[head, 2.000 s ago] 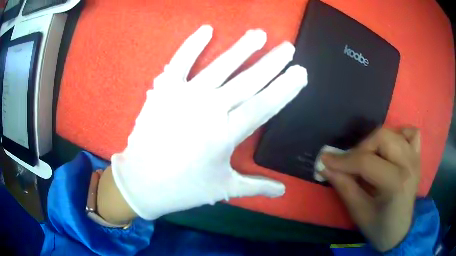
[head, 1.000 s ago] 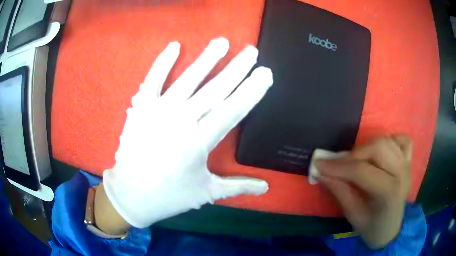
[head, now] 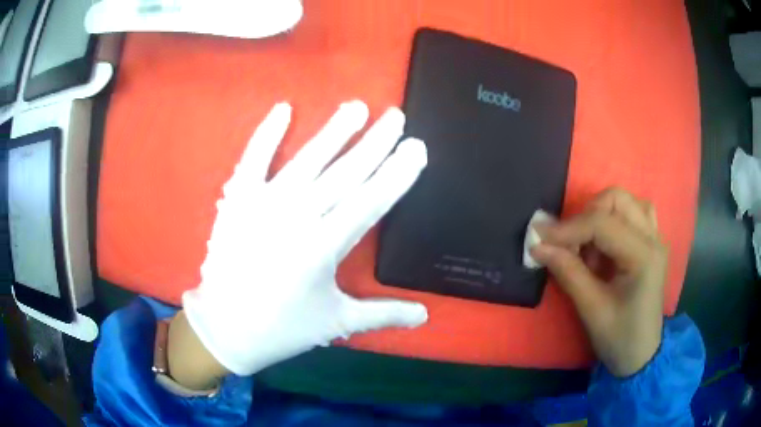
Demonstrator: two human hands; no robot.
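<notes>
A black e-reader (head: pixel 488 175) lies back side up on the red work mat (head: pixel 634 125), its "koobe" logo toward the far end. My left hand (head: pixel 304 242), in a white glove, is spread flat at its left, with fingertips at the device's left edge. It holds nothing. My bare right hand (head: pixel 613 267) pinches a small white wipe (head: pixel 535 239) between thumb and fingers. The wipe touches the lower right edge of the e-reader's back.
At the left, white box trays (head: pixel 78 200) hold e-readers (head: pixel 35 217) screen up. A white tray end (head: pixel 196 17) lies at the mat's far left. Crumpled white tissue (head: pixel 744 185) is at the right edge, on the dark green bench (head: pixel 719 108).
The view has shifted, so the whole e-reader and a white tray end at the top now show. The wipe has moved from the bottom right corner up along the right edge.
</notes>
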